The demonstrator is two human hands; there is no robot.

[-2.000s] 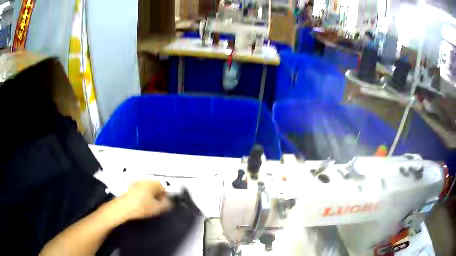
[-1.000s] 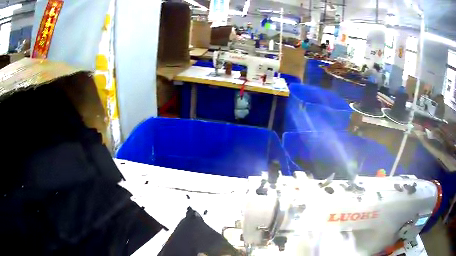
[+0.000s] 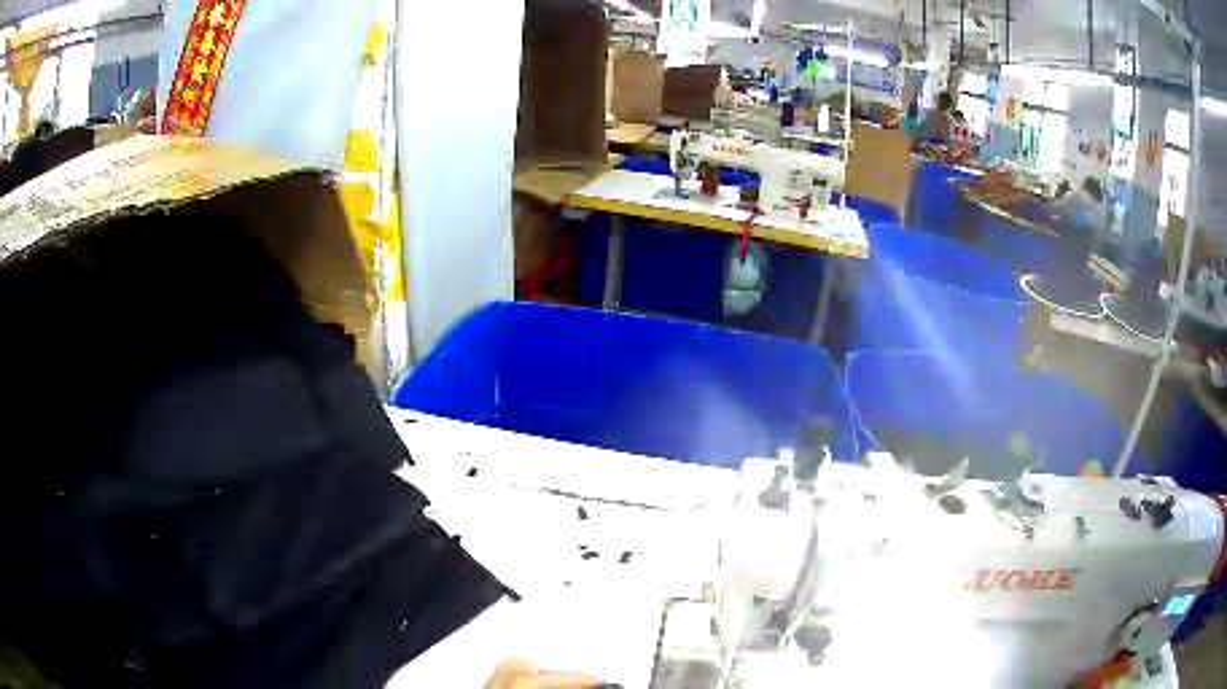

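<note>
A heap of black fabric pieces [image 3: 229,458] fills the left side, stacked in and over a cardboard box. The white sewing machine [image 3: 1023,592] with red-orange lettering stands at the right, its head near the lower middle. My left hand [image 3: 545,677] shows only as a small part at the bottom edge, left of the needle plate [image 3: 689,646]. A tiny dark bit shows at its fingertips; what it is, and whether the hand grips it, cannot be told. My right hand is not in view.
The cardboard box rim [image 3: 175,182] curves behind the heap. Black clippings lie on the white tabletop [image 3: 538,498]. Large blue bins [image 3: 646,377] stand behind the table. Another machine table [image 3: 727,213] stands farther back. A thin pole [image 3: 1168,323] rises at right.
The view has shifted left, so things sit farther right. My left hand was over black fabric, then out of view, and now shows at the bottom edge. The black piece beside the machine head is gone from view.
</note>
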